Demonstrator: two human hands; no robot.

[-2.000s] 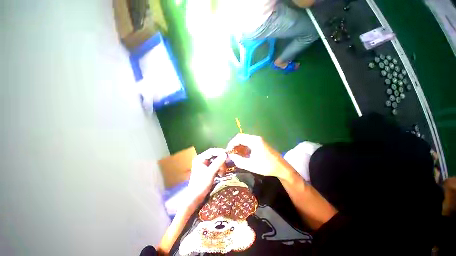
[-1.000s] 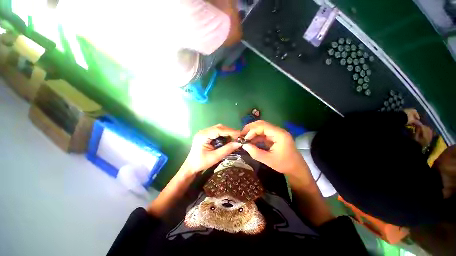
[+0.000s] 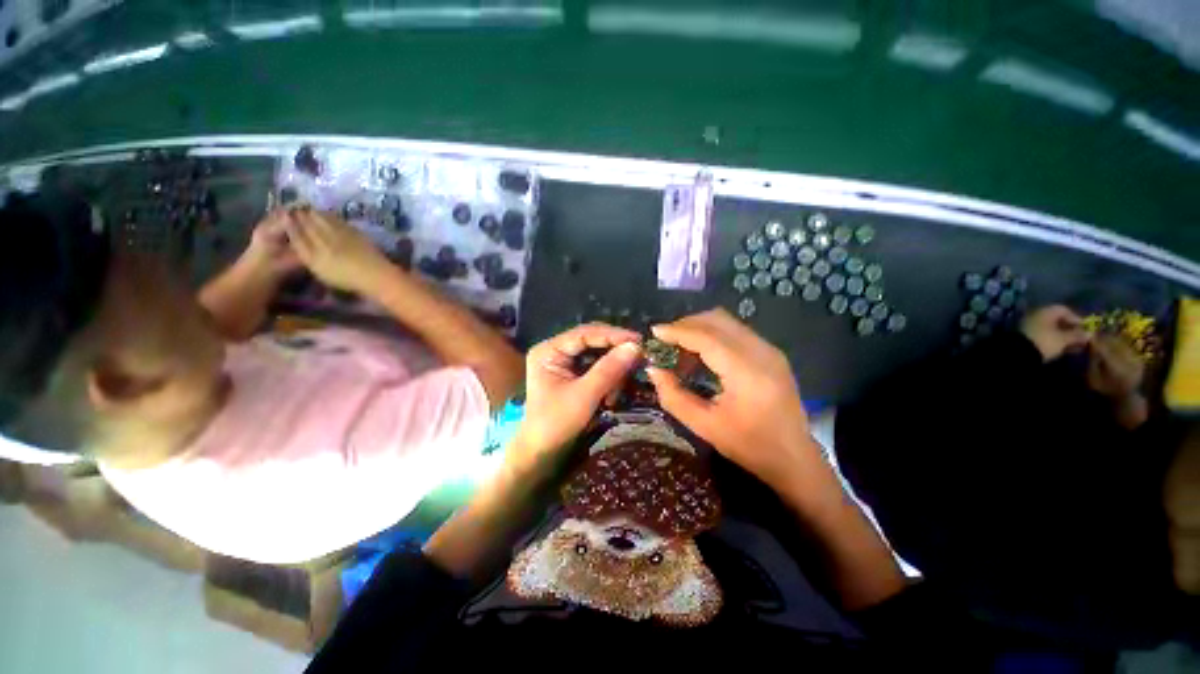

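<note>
My left hand [image 3: 575,385] and my right hand [image 3: 740,392] meet in front of my chest. A small round subassembly [image 3: 661,352] with a pale greenish face is pinched in my right fingertips. My left fingertips touch its left edge; whether they hold a separate small part cannot be told. Matching round subassemblies [image 3: 809,265] lie in a cluster on the dark bench, right of a white strip [image 3: 684,234]. Small dark fittings [image 3: 619,316] lie on the bench edge just beyond my hands, partly hidden by them.
A person in a pink shirt [image 3: 316,428] works at left beside a clear parts tray [image 3: 503,198] with black round parts. A person in black [image 3: 974,461] sits at right near small yellow parts [image 3: 1125,329] and a yellow packet [image 3: 1186,353]. A white-railed green conveyor [image 3: 592,99] runs behind.
The view has swung from the floor to the bench, bringing the left worker's tray and the conveyor into sight. My hands stay together at my chest; the round part's pale face now shows.
</note>
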